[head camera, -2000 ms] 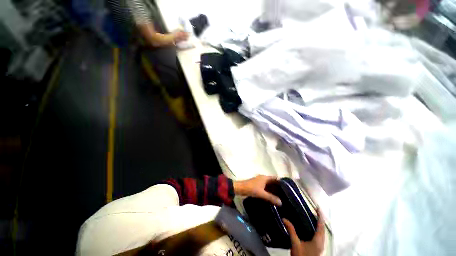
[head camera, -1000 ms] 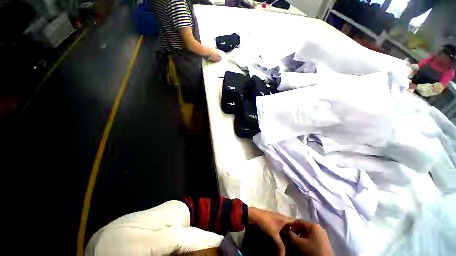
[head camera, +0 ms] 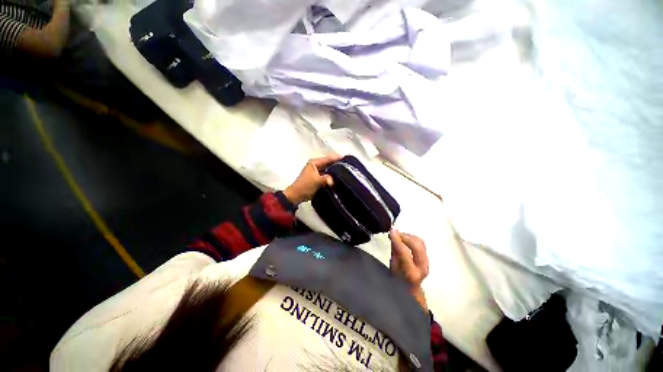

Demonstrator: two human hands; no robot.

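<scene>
A small black fabric zip bag (head camera: 356,200) is held near the table's front edge, close to my body. Its zip is partly open along the top, with a pale strip showing inside. My left hand (head camera: 312,180) grips the bag's far left end, with the thumb on top. My right hand (head camera: 407,256) is at the near right corner, its fingertips pinched at the zip end; the zip pull itself is too small to make out. A small white logo shows low on the bag's side.
Black bags (head camera: 171,54) lie at the table's left edge. Crumpled white-lilac paper (head camera: 356,65) lies beyond my hands. Cloudy plastic (head camera: 596,145) is heaped at right, with black items (head camera: 534,334) below it. Another person's arm (head camera: 45,33) is at upper left.
The view has swung down and right. The bag, mostly out of view a second ago, now shows fully between my hands. My right hand has moved to its corner.
</scene>
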